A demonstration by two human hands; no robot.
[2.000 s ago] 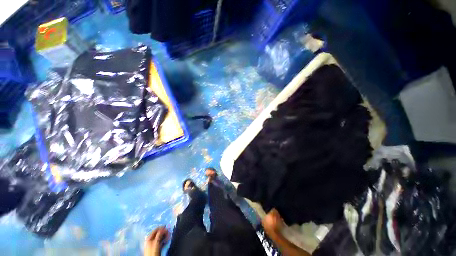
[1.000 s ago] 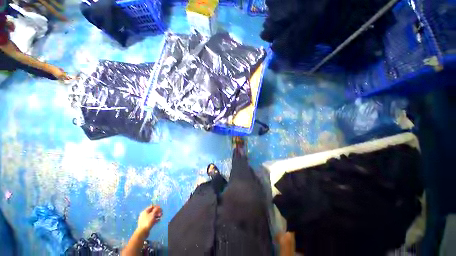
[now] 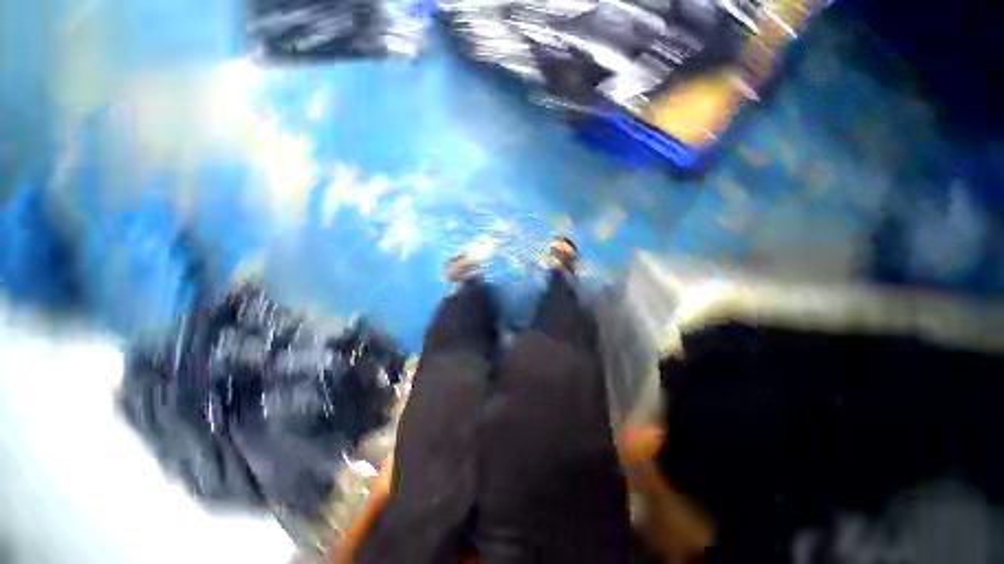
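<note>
The off-white tub (image 3: 798, 297) stands at the right, its rim blurred, with a mass of black cloth (image 3: 815, 413) inside. My right hand (image 3: 642, 444) is at the tub's left wall, beside my leg; it is small and blurred, and its fingers cannot be made out. Of my left arm only a blurred part (image 3: 372, 512) shows at the lower left beside my thigh; the hand itself cannot be made out clearly. A shiny black plastic-wrapped heap (image 3: 248, 397) lies to the left of my legs.
A blue crate (image 3: 644, 143) with a tan board and shiny dark plastic bags (image 3: 617, 50) on it is at the top. Another dark shiny bag (image 3: 319, 28) lies at the top left. A white surface (image 3: 77, 463) fills the lower left corner. Blue floor lies around my feet.
The view has swung left and downward. The crate has shifted up in the picture, and the black wrapped heap has come into view at the left. My left hand is no longer clear.
</note>
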